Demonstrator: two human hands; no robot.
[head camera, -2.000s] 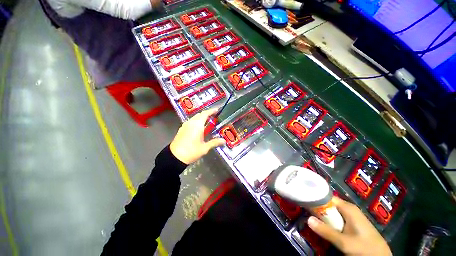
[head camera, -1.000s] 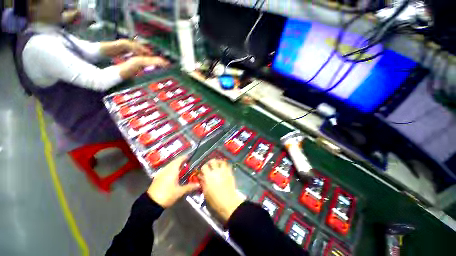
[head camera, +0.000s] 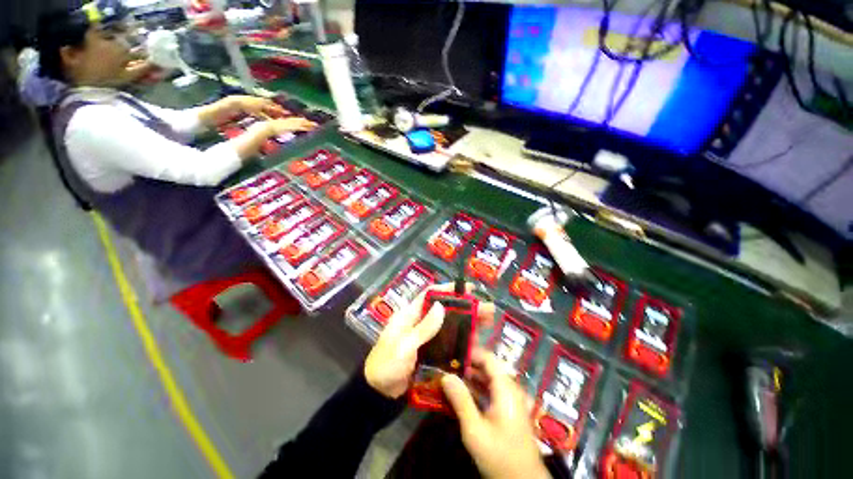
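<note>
A red-and-black handheld unit (head camera: 447, 342) is held in both my hands above the near tray, its dark face up. My left hand (head camera: 404, 348) grips its left side. My right hand (head camera: 491, 407) holds its right side and lower end. The near clear tray (head camera: 697, 323) holds several red units in two rows, most with white-marked faces. One unit at its lower right (head camera: 643, 435) shows a yellow lightning-bolt mark. The pocket under my hands is partly hidden.
A second filled tray (head camera: 309, 307) lies further left. The white scanner (head camera: 558, 245) rests on the near tray's far row. A black scanner (head camera: 767, 402) is at right. A person (head camera: 140, 150) works beyond a red stool (head camera: 201, 301). Monitors (head camera: 617, 70) stand behind.
The scanner has left my right hand and lies at the tray's far side. Both hands have lifted a unit out, and a white-marked unit now shows in the near row's left pocket.
</note>
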